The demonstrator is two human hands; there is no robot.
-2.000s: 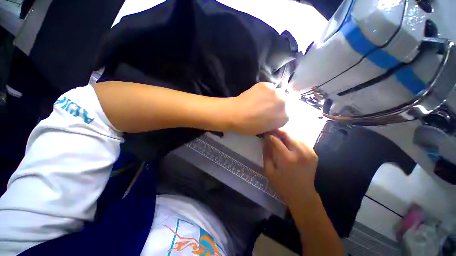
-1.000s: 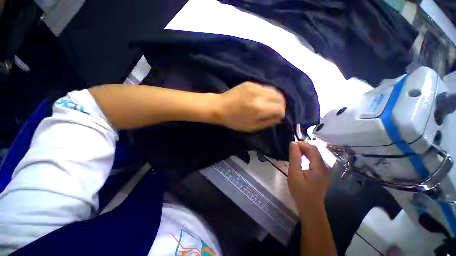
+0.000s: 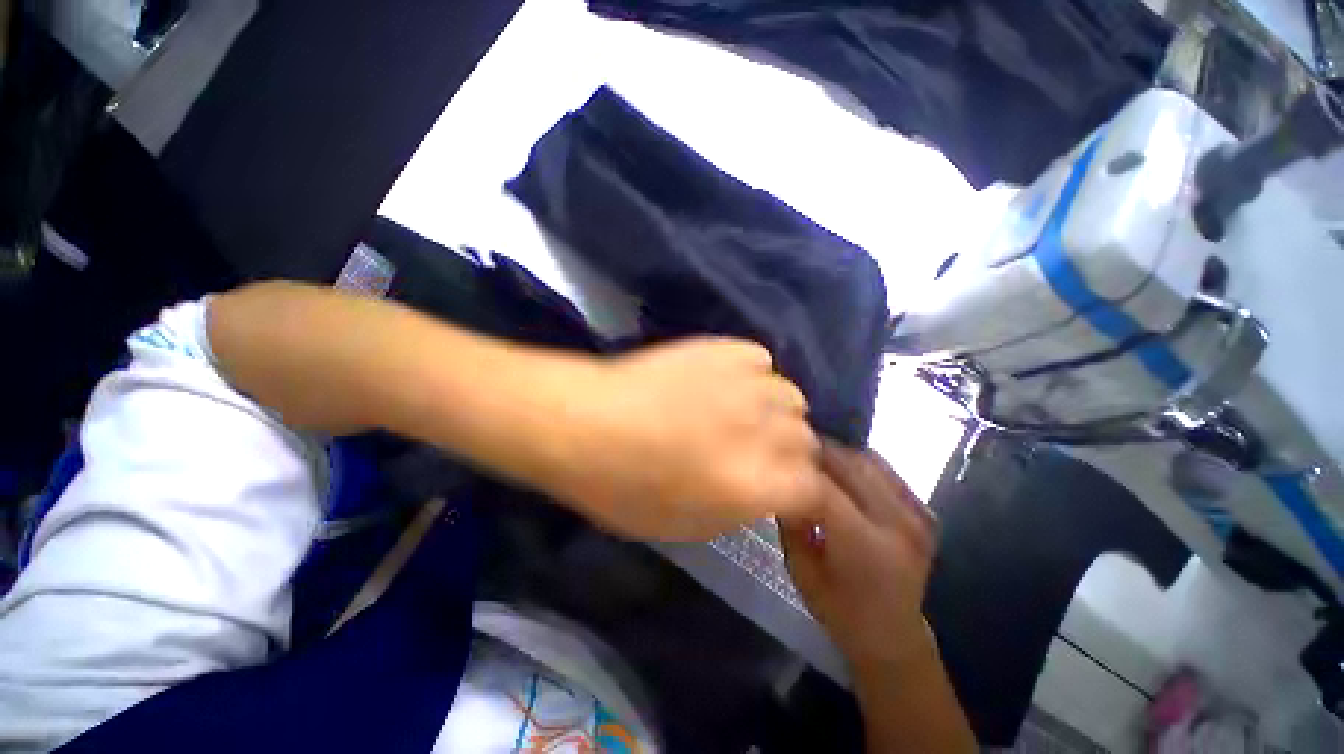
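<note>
The black garment piece [image 3: 708,243] lies bunched and folded on the white machine bed, from beyond my hands to just left of the needle area. My left hand [image 3: 715,442] is curled shut on its near edge, back of the hand up, slightly blurred. My right hand [image 3: 870,545] meets it at the fingertips and pinches the cloth edge there; the exact grip is mostly hidden. Both hands are in front and to the left of the white sewing machine head [image 3: 1098,280]. The presser foot area [image 3: 943,386] shows in glare, with no cloth clearly under it.
A flat black cut piece [image 3: 1017,552] lies right of my right hand, under the machine arm. More black cloth [image 3: 943,74] is heaped behind the bed. A ruler strip [image 3: 759,564] runs along the front edge. A clear bag with something pink [image 3: 1179,707] is at lower right.
The garment piece has moved away from the needle and now lies folded smaller, baring more white bed. My left hand has come down and right, against my right hand, which has shifted slightly left.
</note>
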